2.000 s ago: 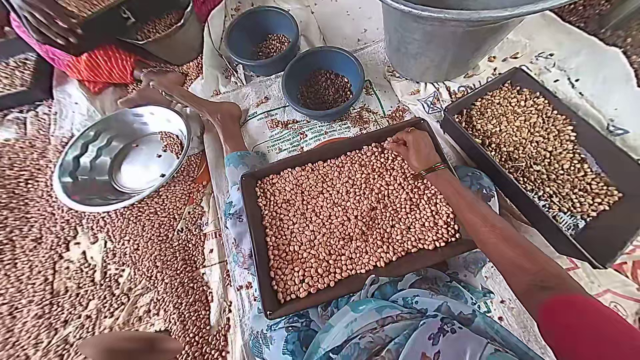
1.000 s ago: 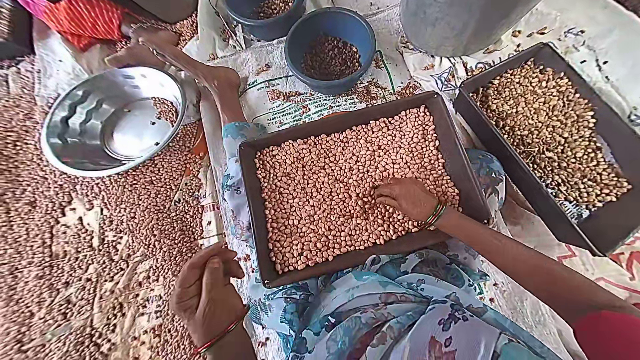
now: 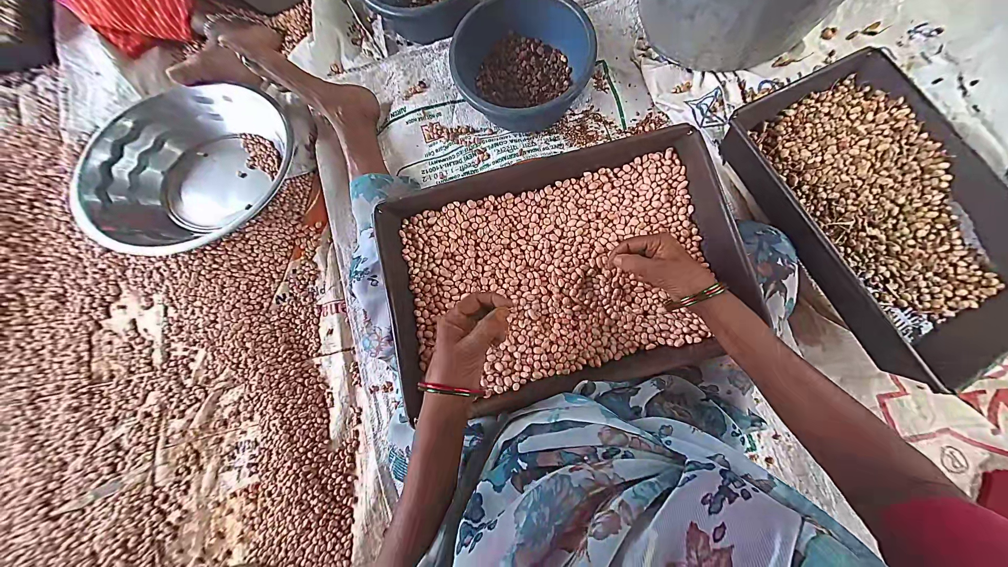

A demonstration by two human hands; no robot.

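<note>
A dark rectangular tray, full of pinkish shelled peanut kernels, rests across my lap over a floral cloth. Above the kernels on its left side is my left hand, fingers bent and thumb near the fingertips. My right hand is over the right half, with thumb and forefinger brought together. Whether either hand pinches a kernel cannot be made out. Around both wrists are thin bangles.
Left stands a steel basin with a few kernels, beside kernels spread on the floor. A blue bowl of dark bits and a grey tub are beyond the tray. At right lies another dark tray of unshelled pods. Another person's foot shows upper left.
My left hand, out of view at first and then left of the tray, has come over the kernels. My right hand has moved from the tray's far edge down over the kernels.
</note>
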